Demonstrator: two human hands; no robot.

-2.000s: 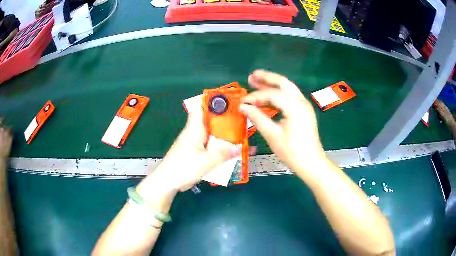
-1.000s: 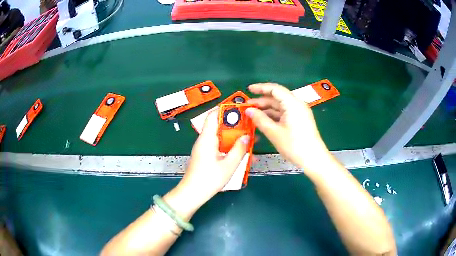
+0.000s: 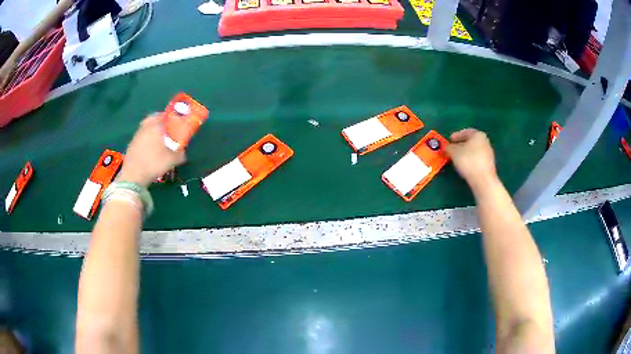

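Note:
My left hand [image 3: 147,153] holds an orange phone housing [image 3: 187,119], tilted above the belt, with its black ring end up. Fingers hide part of its lower half. My right hand [image 3: 472,157] is at the upper right corner of another orange housing [image 3: 436,159], which lies on the belt. Its fingers are bent together and pinch that corner. This housing has a black ring at the top and a white patch on its lower half. Another orange housing [image 3: 264,164] lies between my hands, and one more [image 3: 394,128] lies just behind the right one.
The green belt [image 3: 304,83] has a pale metal rail [image 3: 297,238] along its near edge. More orange housings lie at left and far right. A grey post [image 3: 571,138] stands at right. A red tray [image 3: 311,19] is behind the belt. A dark slab [image 3: 613,236] lies at right.
My hands have moved apart from the housing they both held in front of me. My left hand is now far left with a housing. My right hand has moved right, to a housing on the belt.

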